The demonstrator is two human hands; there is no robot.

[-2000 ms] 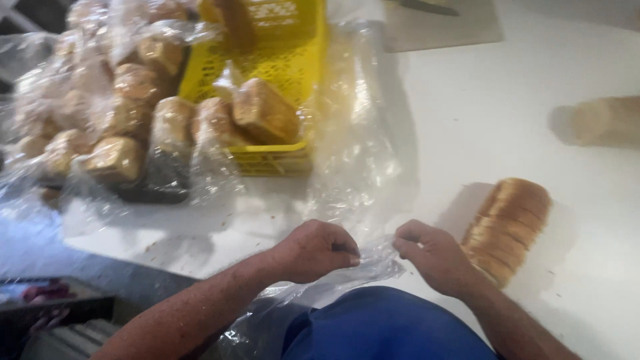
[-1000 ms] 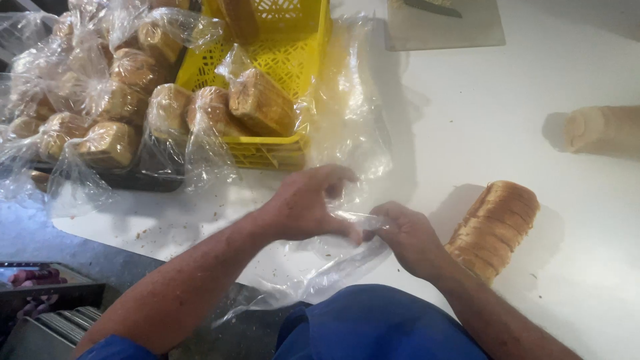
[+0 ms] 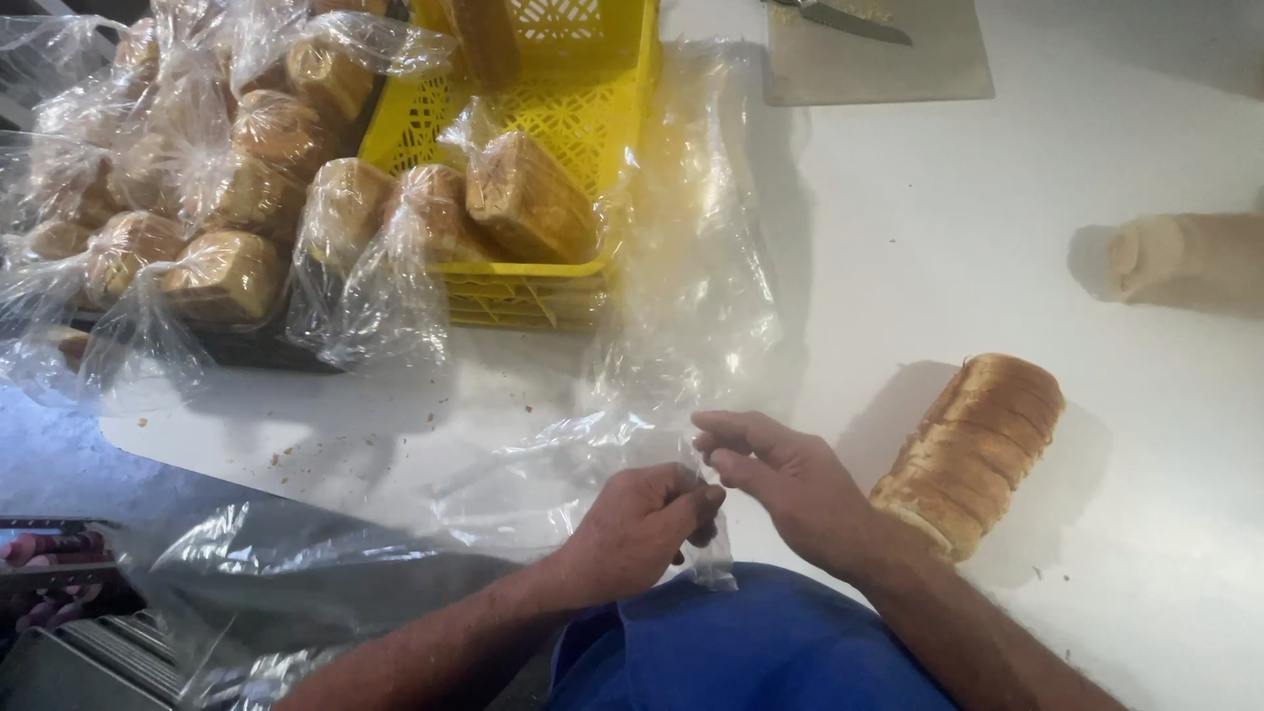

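My left hand [image 3: 647,528] pinches the edge of a clear plastic bag [image 3: 553,474] between thumb and fingers, low at the table's front edge. Just to its upper right is my right hand [image 3: 780,484], fingers apart and fingertips near the film; whether they touch it I cannot tell. The bag spreads leftward over the table edge. Beside my right wrist a sliced bread loaf [image 3: 978,454] lies unwrapped on the white table. A stack of clear plastic bags [image 3: 691,237] lies flat beyond my hands.
A yellow plastic crate [image 3: 533,269] holds bagged loaves [image 3: 528,193]. More bagged loaves [image 3: 222,276] are heaped in a dark crate at left. A knife [image 3: 854,22] rests on a cutting board [image 3: 879,74] at the back. Another loaf [image 3: 1185,259] lies at far right. Metal trays [image 3: 109,662] stand lower left.
Both hands were close together over the film; my left hand has moved down and toward my body with the bag's edge, and my right hand's fingers have come apart from it.
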